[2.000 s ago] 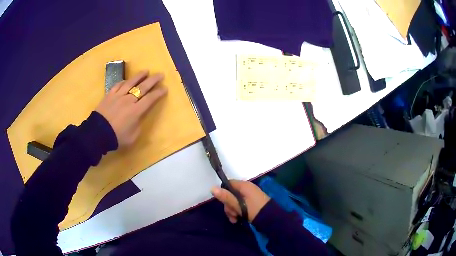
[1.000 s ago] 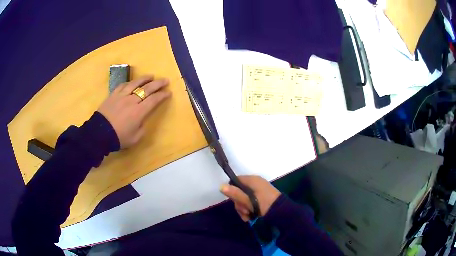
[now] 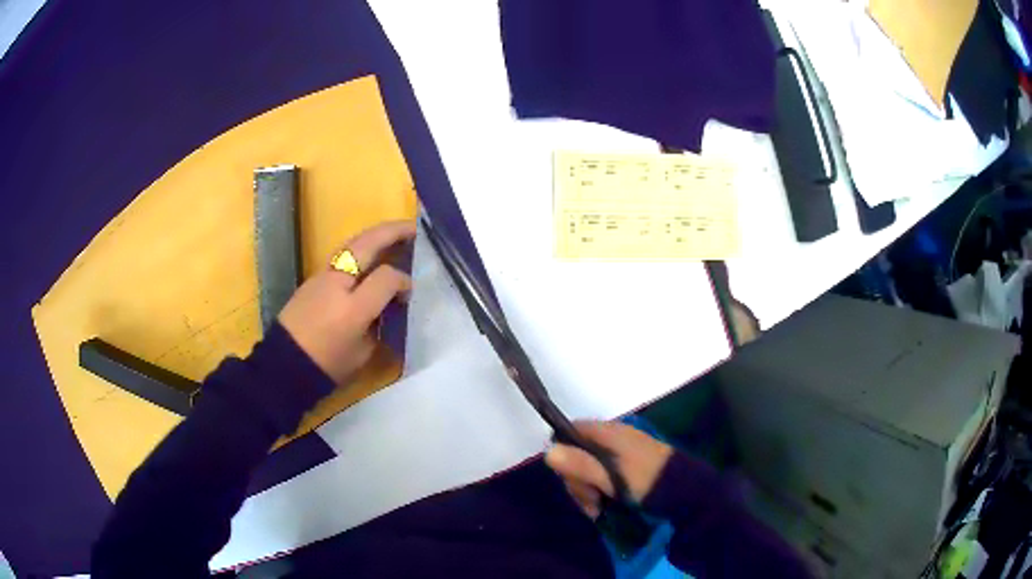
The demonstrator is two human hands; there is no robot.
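A yellow-orange card pattern (image 3: 170,260) lies on dark purple cloth (image 3: 102,147). Two dark metal bars lie on it: one upright in view (image 3: 278,232), one slanted (image 3: 138,374). My left hand (image 3: 353,300), with a gold ring, holds the pattern's right edge, fingers curled over it; the edge and the purple cloth under it look lifted or folded back. My right hand (image 3: 605,461) holds the tailor's shears (image 3: 515,368) by the handles. The blades point up and left, their tips at the cloth beside the pattern's right edge. A narrow purple strip runs right of the blades.
A pale yellow printed ticket (image 3: 646,207) lies on the white table (image 3: 634,311). Purple cut pieces (image 3: 634,68) lie at the top. A long black bar (image 3: 800,170), white sheets (image 3: 905,136) and another card pattern (image 3: 922,40) are at the right. A grey cabinet (image 3: 860,385) stands beyond the table's edge.
My left hand has moved from the pattern's middle to its right edge, which is now pulled left, showing white table. The shears have shifted slightly right and down, away from the pattern's lower corner.
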